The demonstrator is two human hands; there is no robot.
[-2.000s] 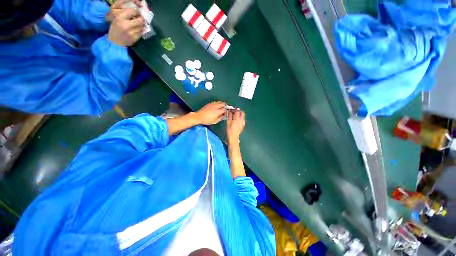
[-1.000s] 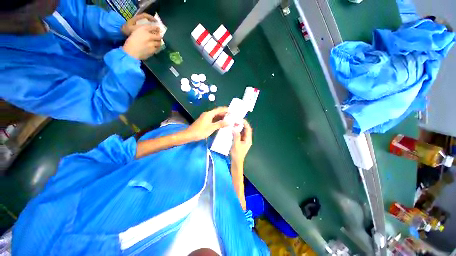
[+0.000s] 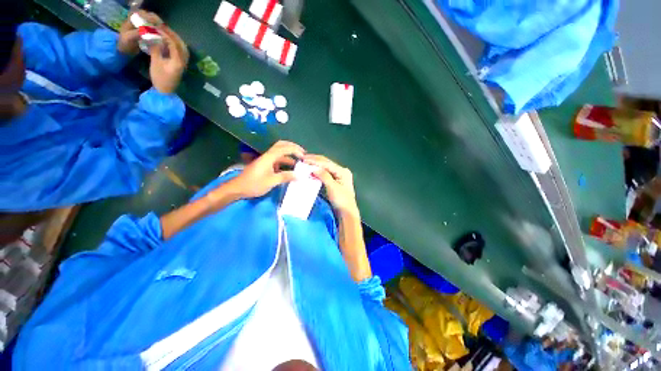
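Observation:
A small white carton (image 3: 301, 192) is held upright between my hands at the near edge of the green bench, close to my smock. My left hand (image 3: 272, 170) holds it from the left, near its top. My right hand (image 3: 335, 185) holds it from the right, fingers at the top end. A bit of red shows near my right fingers. What lies inside the carton is hidden. Another white carton (image 3: 341, 103) with a red mark lies on the bench beyond my hands.
Loose white and blue discs (image 3: 256, 103), a green scrap (image 3: 208, 67) and a pale strip (image 3: 212, 89) lie left. Red-banded cartons (image 3: 255, 35) stand behind. A person in blue (image 3: 80, 123) holds a carton. A black lump (image 3: 470, 247) and metal rail (image 3: 549, 196) are right.
The long white piece between my hands now shows as one shorter carton, held closer to me. The view has shifted, and the neighbour's carton now shows red.

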